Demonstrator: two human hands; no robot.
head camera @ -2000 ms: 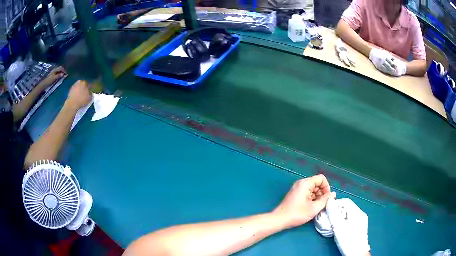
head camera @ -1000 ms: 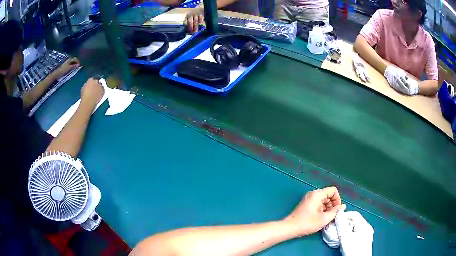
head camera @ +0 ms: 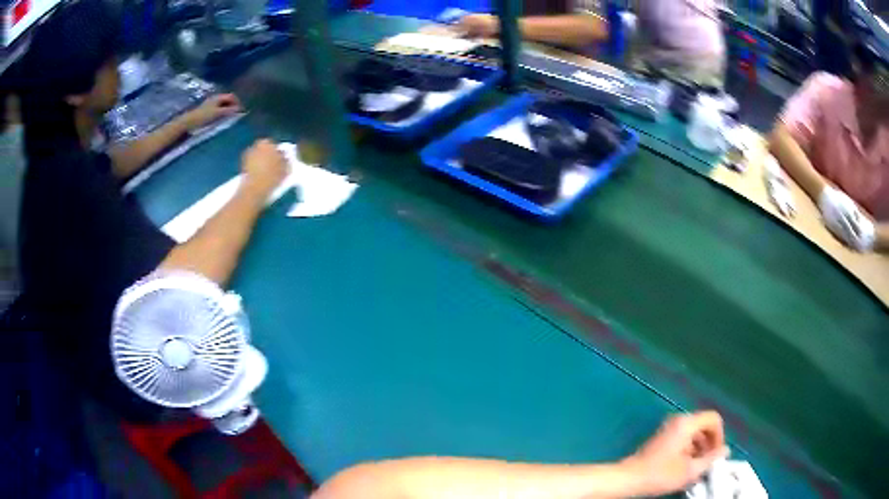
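My bare left hand (head camera: 684, 450) is at the lower right, over the green bench edge, with its fingers curled in. It touches my white-gloved right hand (head camera: 729, 479), which is cut off by the bottom edge and blurred. I cannot tell whether the left fingers pinch the glove or a cloth. On the dark green conveyor, a blue tray (head camera: 554, 209) holds black headphones (head camera: 570, 136) and a black oval case (head camera: 512, 164) on a white liner.
A second blue tray (head camera: 414, 125) with black items lies behind the first. A white desk fan (head camera: 177, 341) stands at lower left. A person in dark clothes (head camera: 97, 244) sits at left beside white cloth (head camera: 322, 190). A person in pink (head camera: 843, 136) sits across. A green post (head camera: 327, 78) rises behind.
The view has swung left, so the scene shifts right. The second tray now shows fully beside the first. My hands stay together, lower in the picture, with the right one more cut off.
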